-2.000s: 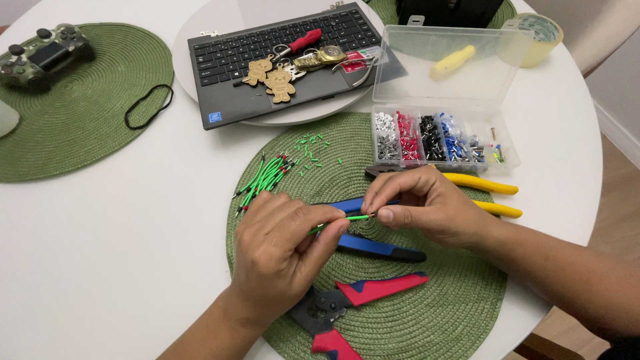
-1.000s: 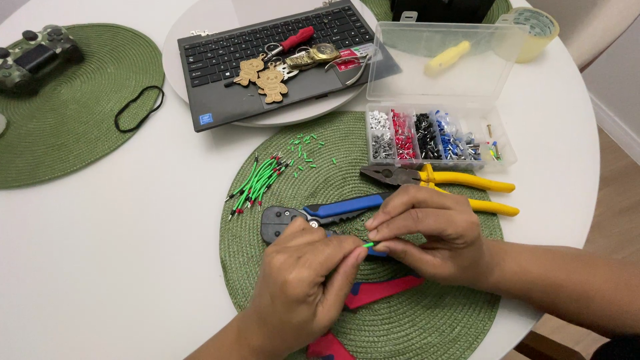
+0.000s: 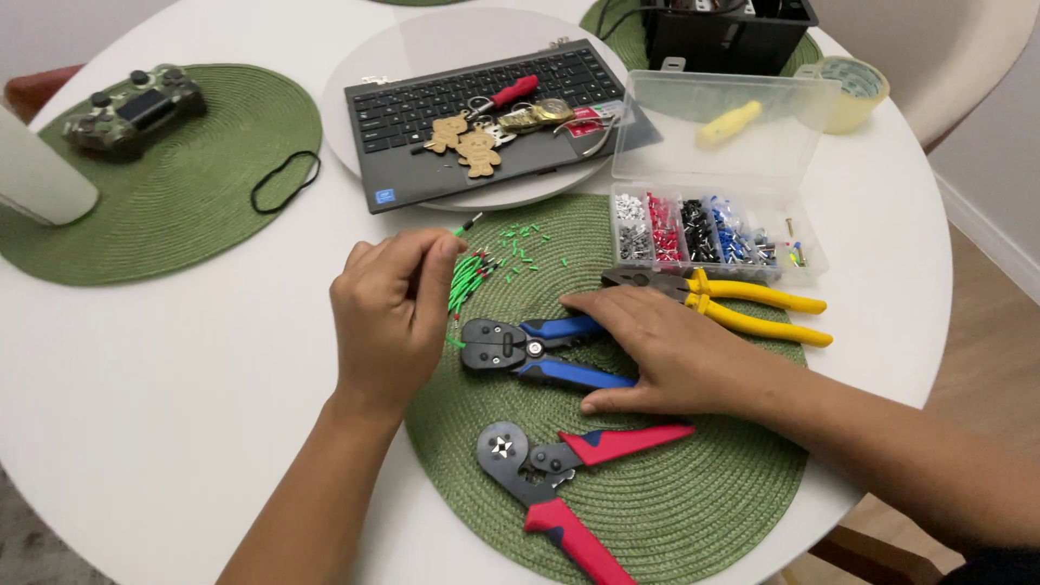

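Observation:
My left hand point(image 3: 398, 313) pinches a short green wire point(image 3: 469, 225) with a black ferrule on its tip, raised over the mat. My right hand point(image 3: 650, 349) is spread over the blue handles of a wire stripper point(image 3: 494, 344), its thumb and fingers apart; whether it touches them I cannot tell. Green wires with ferrules point(image 3: 469, 280) lie in a pile behind my left hand, beside scattered green insulation bits point(image 3: 524, 248). A ferrule crimper with red handles point(image 3: 520, 459) lies nearer to me. Combination pliers with yellow handles point(image 3: 760, 296) rest beyond my right hand.
An open plastic box point(image 3: 719, 268) holds sorted ferrules at the mat's back edge. Behind stand a laptop keyboard base point(image 3: 487, 122) with keys on it, a tape roll point(image 3: 853, 93) and a black case point(image 3: 731, 41). A game controller point(image 3: 134, 110) and black cord loop point(image 3: 284, 183) lie left.
My hands were together on a green wire and have moved apart. The left has risen with a wire; the right is now spread over the blue-handled stripper. More of the red-handled crimper shows.

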